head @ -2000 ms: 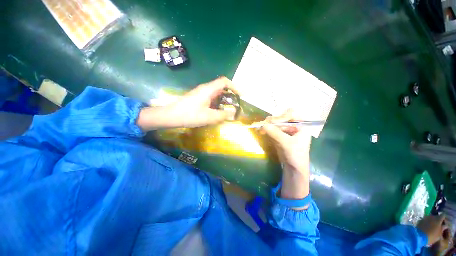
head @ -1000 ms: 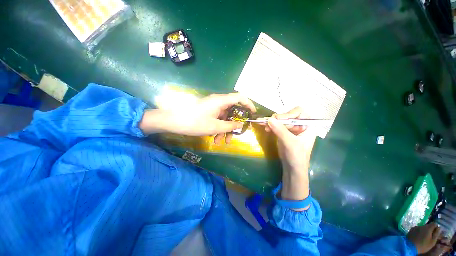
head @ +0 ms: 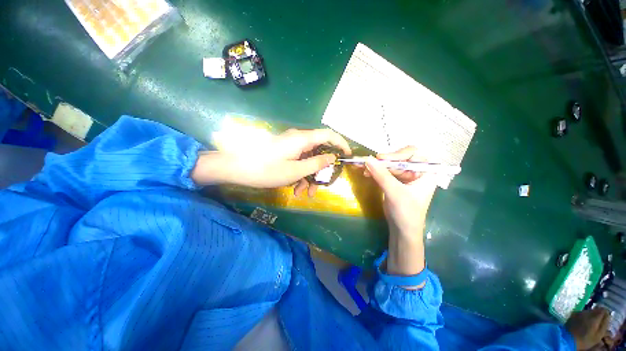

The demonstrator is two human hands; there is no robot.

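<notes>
My left hand holds a small black device housing with white and gold details inside, its thumb on the housing's upper part. My right hand holds the tweezers pen-like, nearly level. Their tip is at the housing's right side by my left thumb; whether a tiny part is in the tip cannot be seen. The white sheet with fine rows and a dark wavy line lies beyond my right hand. A shiny amber film lies under my hands, with strong glare.
An open black unit with a white square lies beyond my left hand. A bagged striped sheet stack is upper left. A small white part, black units and a green-rimmed tray are at right, near another person's hand.
My left hand and the housing first shifted slightly right and down, meeting the tweezers' tip. Since then my left thumb has moved up over the housing, and the tweezers have turned slightly.
</notes>
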